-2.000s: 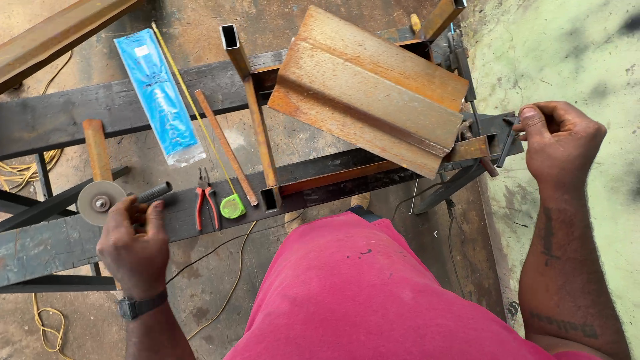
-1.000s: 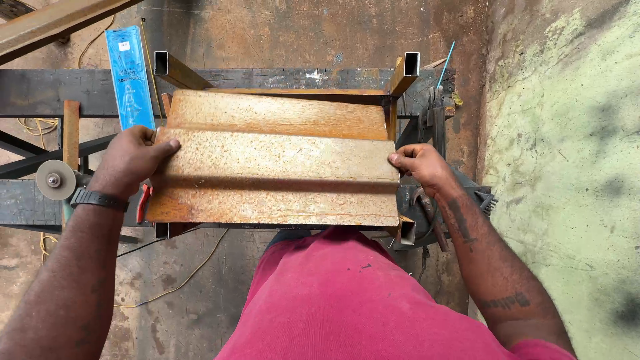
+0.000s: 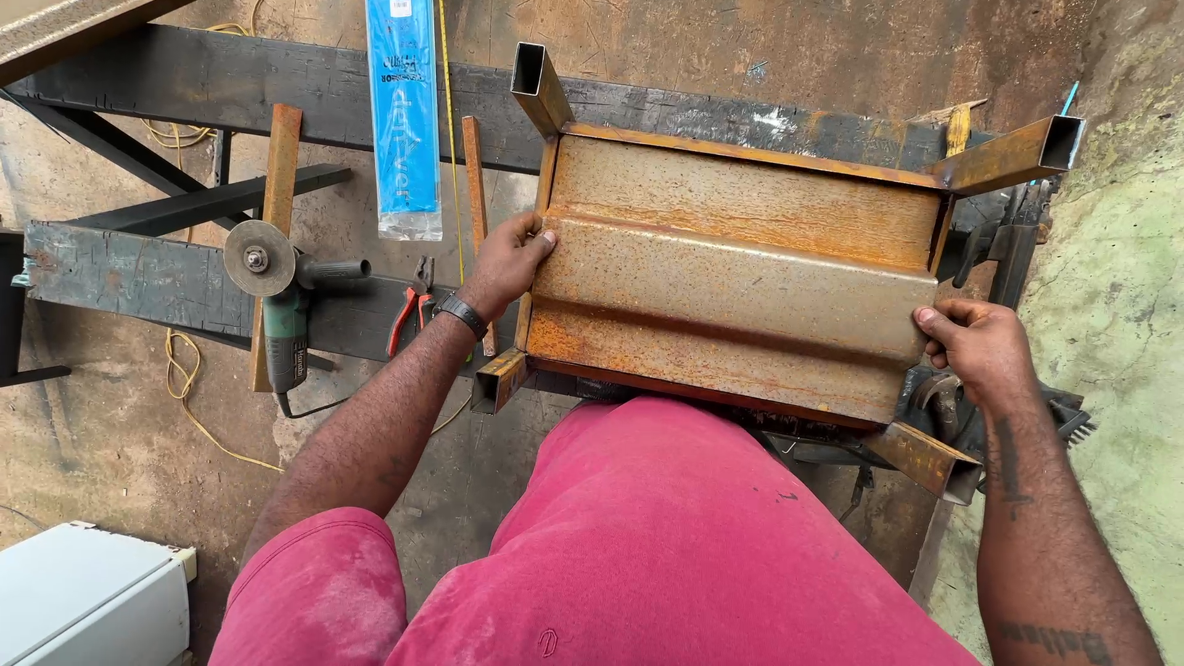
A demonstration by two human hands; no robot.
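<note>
A rusty bent sheet-metal panel [image 3: 731, 287] with a raised middle band lies within a rusty steel frame [image 3: 758, 155] that has a square-tube leg at each corner. My left hand [image 3: 509, 264] grips the panel's left edge, thumb on top. At its right edge, my right hand [image 3: 976, 347] pinches the metal between thumb and fingers. The fingers under the sheet are partly hidden. Left of my left hand, red-handled pliers [image 3: 412, 310] rest on a dark steel beam, and further left is an angle grinder [image 3: 282, 314] with a disc facing up.
Dark steel beams [image 3: 139, 277] run beneath the frame. A blue plastic packet [image 3: 404, 120], a yellow tape measure blade [image 3: 451, 139] and a rusty flat bar [image 3: 476, 203] lie to the left. Clamps [image 3: 943, 398] are at the right. A yellow cord [image 3: 190, 388] trails on the floor.
The panel, earlier tilted on top of the frame, now lies lined up inside it. My left hand has left the grinder and taken the panel's edge; my right hand no longer holds the dark rod-like tool.
</note>
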